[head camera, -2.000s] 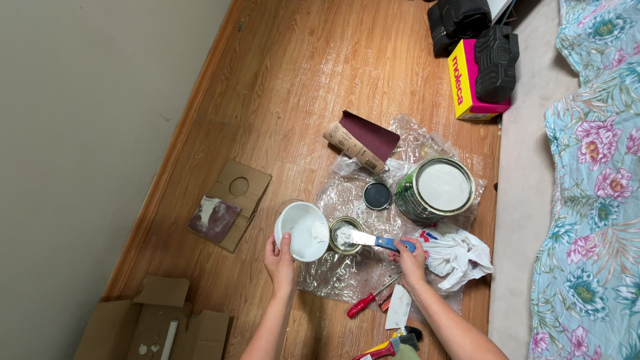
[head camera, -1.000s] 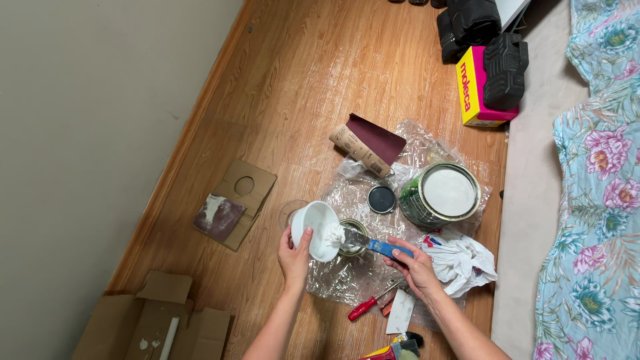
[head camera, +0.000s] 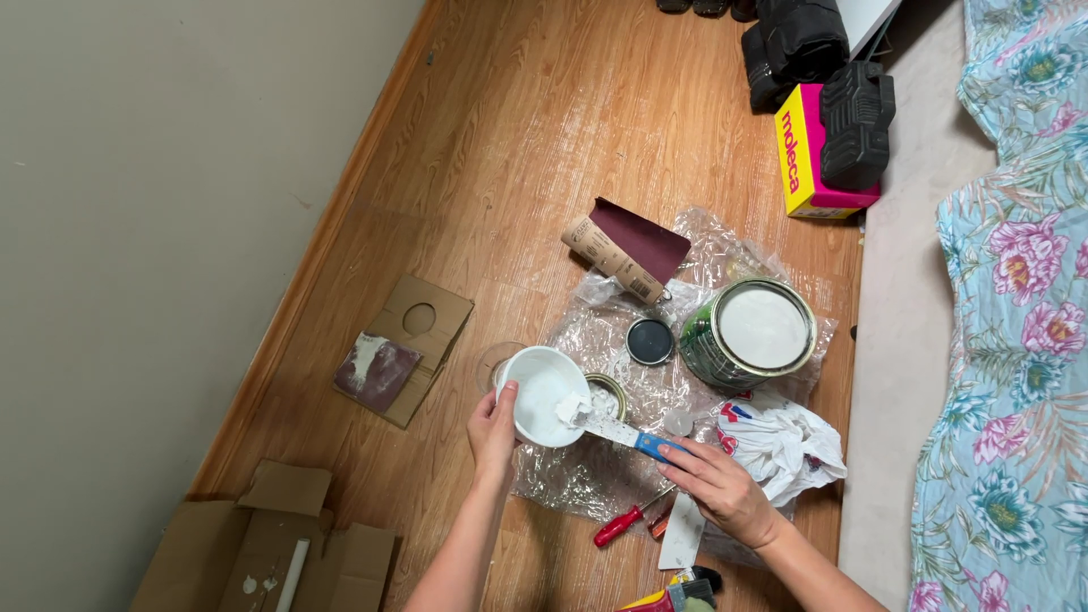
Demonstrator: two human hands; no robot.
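Observation:
My left hand (head camera: 493, 429) grips the rim and side of a white plastic bowl (head camera: 537, 387), tilted toward the right. In my right hand (head camera: 722, 489) is a putty knife (head camera: 654, 444) with a blue handle; white putty (head camera: 571, 409) clings to its blade tip, inside the bowl's right edge. Partly hidden behind bowl and blade, a small open tin (head camera: 609, 393) holds more white putty. Beside it on the plastic sheet lies a dark round lid (head camera: 650, 342). A large open paint can (head camera: 756, 327) with a white surface stands to the right.
Curled sandpaper (head camera: 629, 251) lies above the plastic sheet (head camera: 578, 340). A crumpled white bag (head camera: 790, 446), red screwdriver (head camera: 619, 526), white scraper (head camera: 682, 533) and paintbrush (head camera: 671, 597) are near my right arm. Cardboard with used sandpaper (head camera: 376, 374) is left; a yellow and pink box (head camera: 812, 161) stands upper right.
The putty knife has moved from the small tin to the bowl, carrying putty on its blade. The bowl, upright two seconds ago, was tipped toward the blade.

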